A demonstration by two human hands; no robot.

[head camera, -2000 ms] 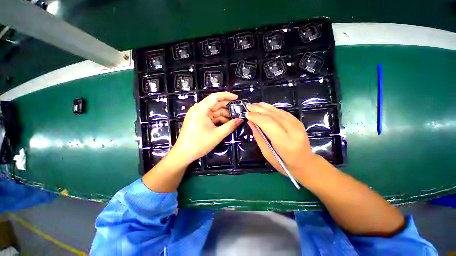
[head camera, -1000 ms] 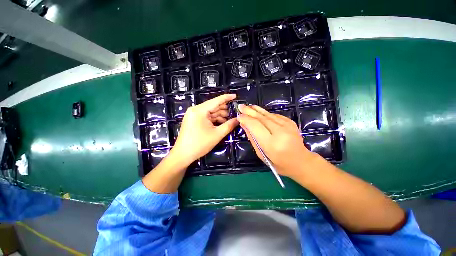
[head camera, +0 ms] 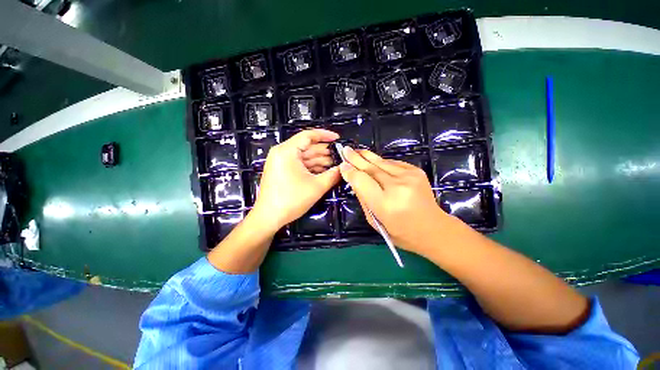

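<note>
My left hand [head camera: 291,181] holds a small black electronic unit [head camera: 334,150] between its fingertips above the middle of the black blister tray [head camera: 495,217]. Most of the unit is hidden by the fingers. My right hand [head camera: 391,194] is shut on a slim silver tool [head camera: 386,237], probably tweezers. One end of the tool is at the unit and the other sticks out below the hand towards me. The two hands almost touch at the fingertips. Black units with pale markings [head camera: 303,107] sit in the tray's two far rows.
A single black unit [head camera: 109,154] lies on the green bench left of the tray. A blue stick [head camera: 551,130] lies to the right. A white scrap [head camera: 30,235] and a black bulky thing [head camera: 10,195] are at the far left. A metal post [head camera: 94,54] stands at the upper left.
The unit was seen face-on between the fingers and is now mostly hidden. The right hand has shifted slightly left, and the tool's lower end has moved left with it.
</note>
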